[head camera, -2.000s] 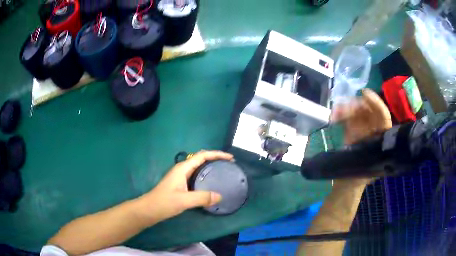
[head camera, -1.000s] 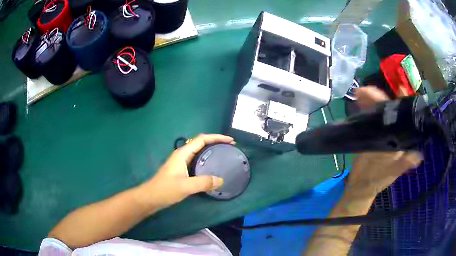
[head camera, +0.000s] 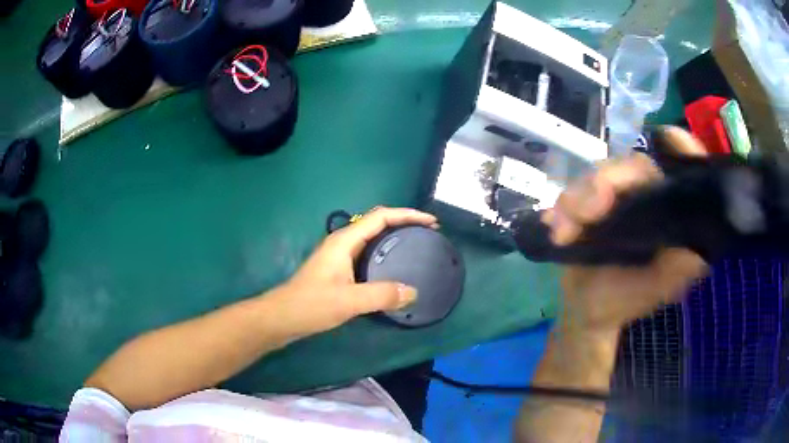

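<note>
My left hand (head camera: 346,277) grips a black round housing with its flat cover (head camera: 424,272) facing up on the green bench; small holes show near the cover's rim. A small black loop sticks out beside it. My right hand (head camera: 619,203), blurred, is wrapped around a thick black electric screwdriver (head camera: 640,216). Its front end is close to the front of the white and black screw feeder (head camera: 467,177); whether the tip touches the feeder is hidden. No screw can be made out on the cover.
Black, red and dark blue housings (head camera: 182,35) with red and white wires stand on a pale board at upper left. One black housing (head camera: 253,104) stands before them. Black covers (head camera: 22,260) lie at far left. A clear plastic cup (head camera: 638,73) and a red and green item (head camera: 709,121) are at right.
My right hand now wraps the screwdriver's front part, where before its fingers were loose around it. The screwdriver's front end meets the feeder's front in view. My left hand still grips the housing.
</note>
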